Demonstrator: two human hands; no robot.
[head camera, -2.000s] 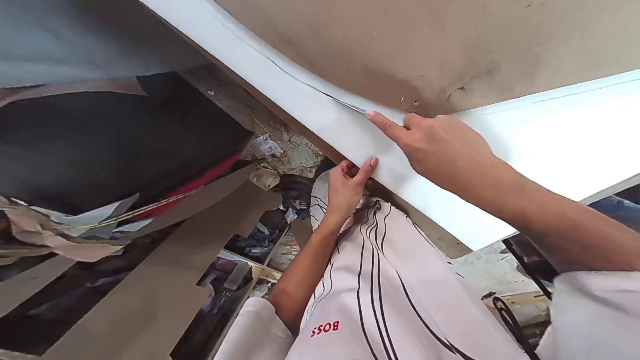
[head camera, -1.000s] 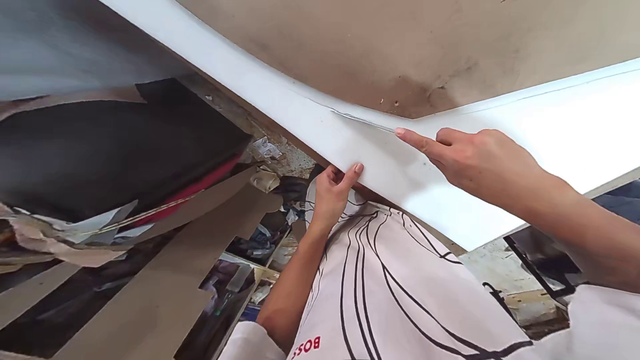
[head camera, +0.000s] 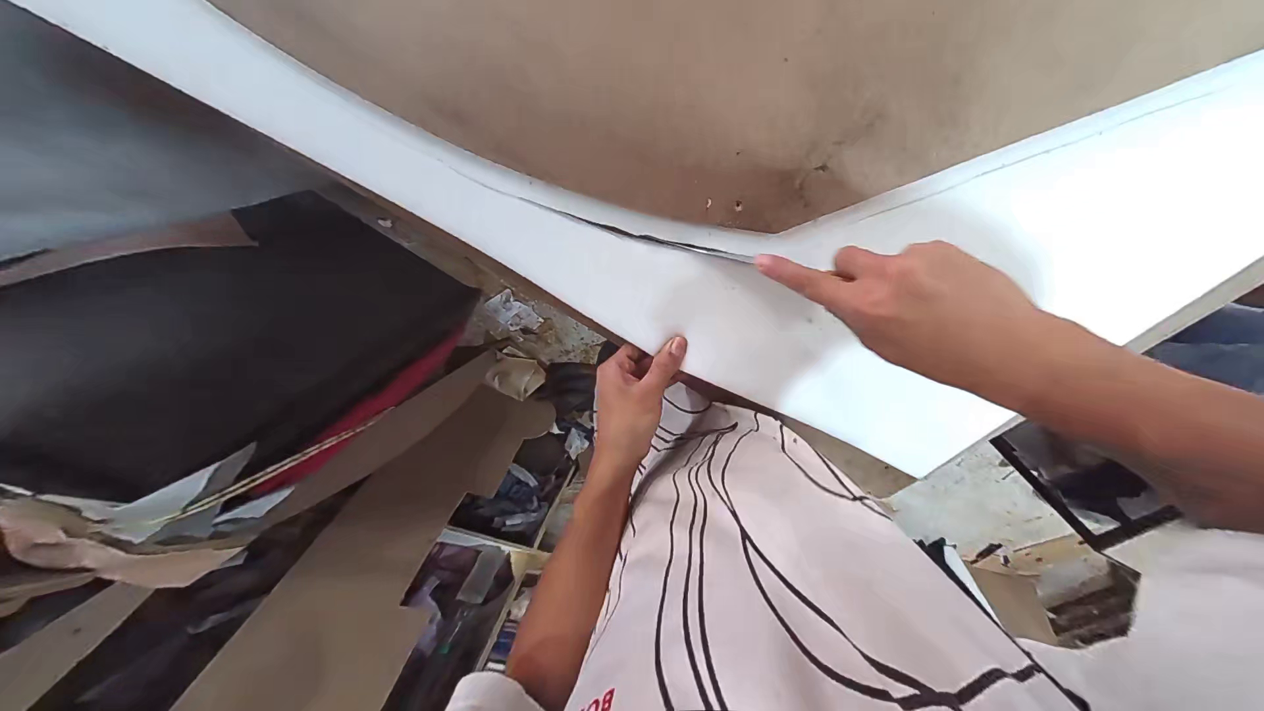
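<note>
A white sheet (head camera: 592, 267), its material not clear, lies over a brown board (head camera: 790, 89) and runs diagonally across the view. My left hand (head camera: 634, 390) pinches its near edge, thumb on top and fingers beneath. On the sheet, my right hand (head camera: 918, 306) rests with its index finger stretched out and the other fingers curled. That fingertip touches the end of a thin dark line (head camera: 642, 237), which follows the sheet's curved far edge; whether it is a cut or partly a slim blade is unclear. Anything inside the curled fingers is hidden.
At the left lie a black sheet (head camera: 217, 336) with a red edge and long brown board strips (head camera: 326, 553). Scraps and compartments with mixed items are below. A dark frame (head camera: 1076, 494) stands at the lower right, above scraps on the floor.
My right hand has moved rightward along the sheet's curved edge, and the dark line behind its fingertip reaches farther along. My left hand still pinches the near edge.
</note>
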